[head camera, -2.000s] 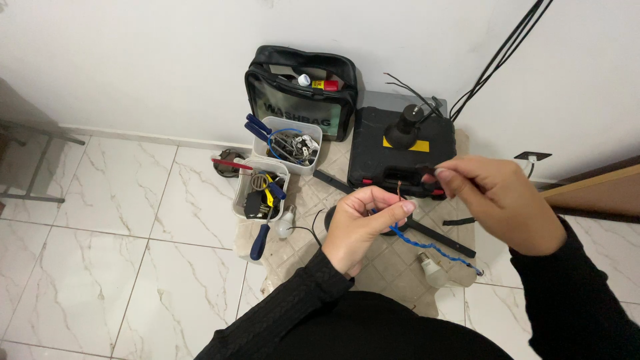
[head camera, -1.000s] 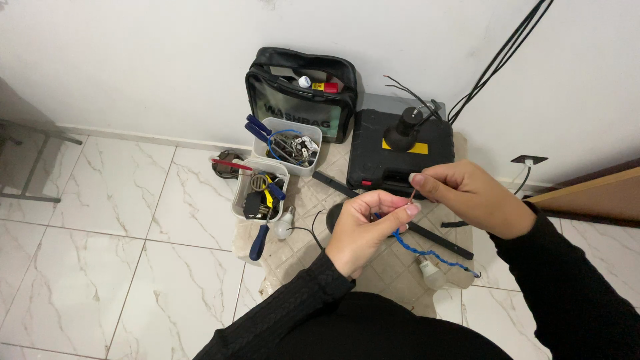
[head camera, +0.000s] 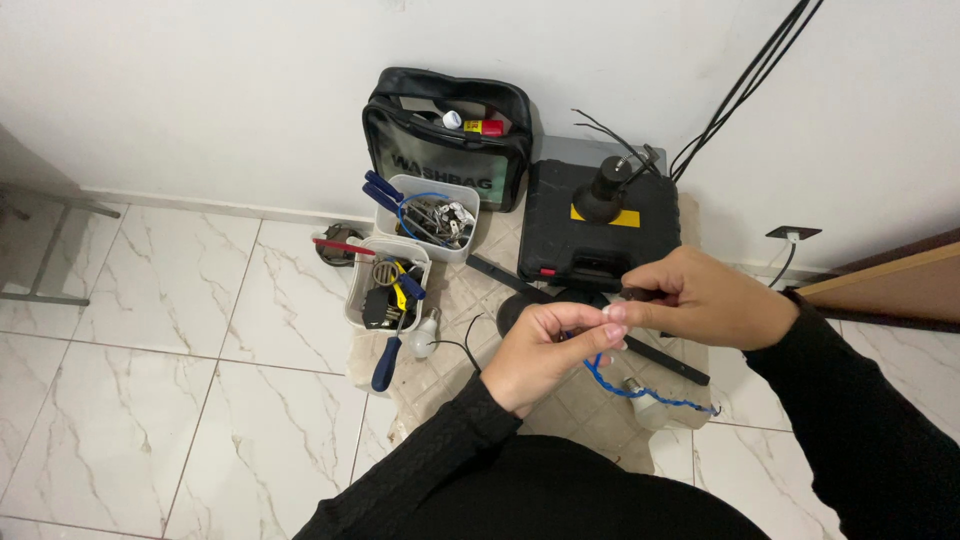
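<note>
A twisted blue electrical wire (head camera: 645, 394) trails down and right from my left hand (head camera: 551, 349), which pinches it between thumb and fingers. My right hand (head camera: 694, 300) meets the left fingertips with its thumb and has a small dark object (head camera: 637, 294) partly hidden in its fingers; what it is cannot be told. The wire's end between the fingertips is covered. Below the hands a light bulb (head camera: 646, 409) lies on the tile-patterned cloth, close to the wire. A long black bar (head camera: 667, 361) runs behind both hands.
Beyond the hands lies a black tool case (head camera: 544, 210) with a black lamp holder (head camera: 600, 195) on it. Leftward are a tool-filled plastic tub (head camera: 356, 296), another tub of metal parts (head camera: 474, 232), a black toiletry bag (head camera: 371, 135) and a second bulb (head camera: 424, 337). A wall outlet (head camera: 791, 232) is at right.
A bare copper wire end, visible between my hands earlier, is now covered by my fingertips. My right hand has come in against the left fingertips.
</note>
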